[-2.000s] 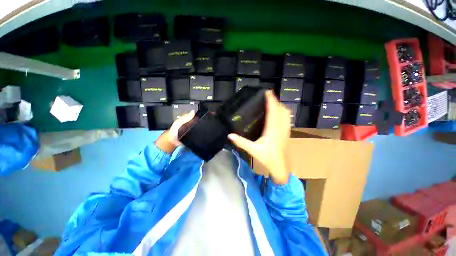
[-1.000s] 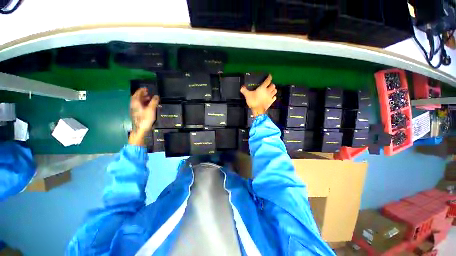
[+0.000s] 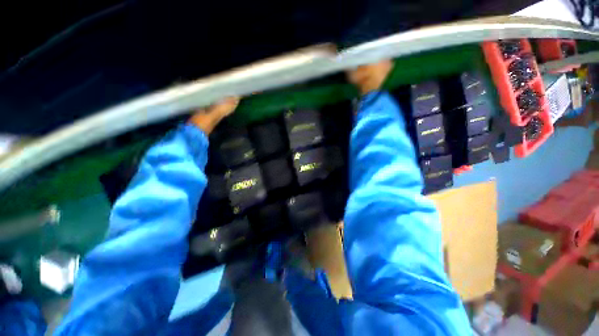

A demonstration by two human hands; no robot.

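Small black boxes with pale lettering, such as this one, lie in rows on the green bench, with plain dark box parts between them. The view is tilted and blurred. My left hand is at the back left of the rows, partly cut off by the shelf edge. My right hand is at the back, right of the middle, its fingertips partly hidden by the shelf edge. Whether either hand holds a box cannot be seen.
The white shelf edge crosses above my hands. Red parts bins with small dark parts stand at the right. A brown carton flap is below the bench edge. A white box is at the left. Red crates are at lower right.
Both hands have reached farther back, partly behind the shelf edge. Earlier they brought two dark box pieces together near my body, then spread over the rows. The view has tilted.
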